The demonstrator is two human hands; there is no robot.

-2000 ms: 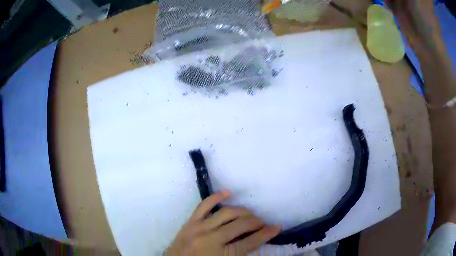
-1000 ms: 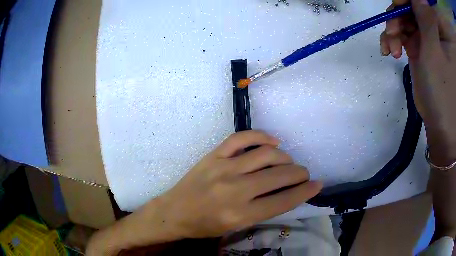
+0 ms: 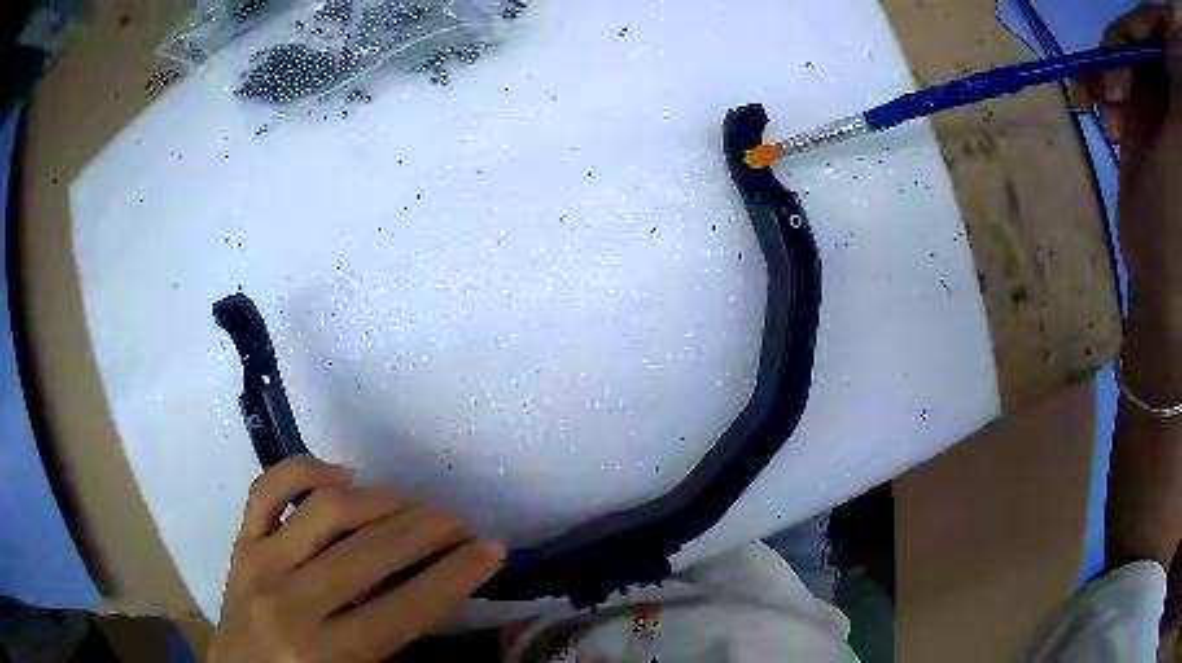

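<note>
A black curved frame (image 3: 793, 304) lies on the white foam sheet (image 3: 519, 233), its two ends pointing away from me. My left hand (image 3: 357, 550) grips the frame's left arm near the bend. My right hand (image 3: 1130, 84), cut by the right edge, holds a brush (image 3: 966, 91) with a long blue handle. The brush's orange bristles touch the frame's right end, just below the tip. The left end is uncovered.
An open clear plastic bag (image 3: 389, 20) with small dark balls lies at the top left, with balls heaped and scattered on the foam sheet. Brown stained board (image 3: 1037, 259) shows at the right. Blue sheets show at both sides.
The bristles were on the frame's left end and are now on its right end. The view has shifted, so the whole right arm shows. The right hand was empty of a visible brush two seconds ago.
</note>
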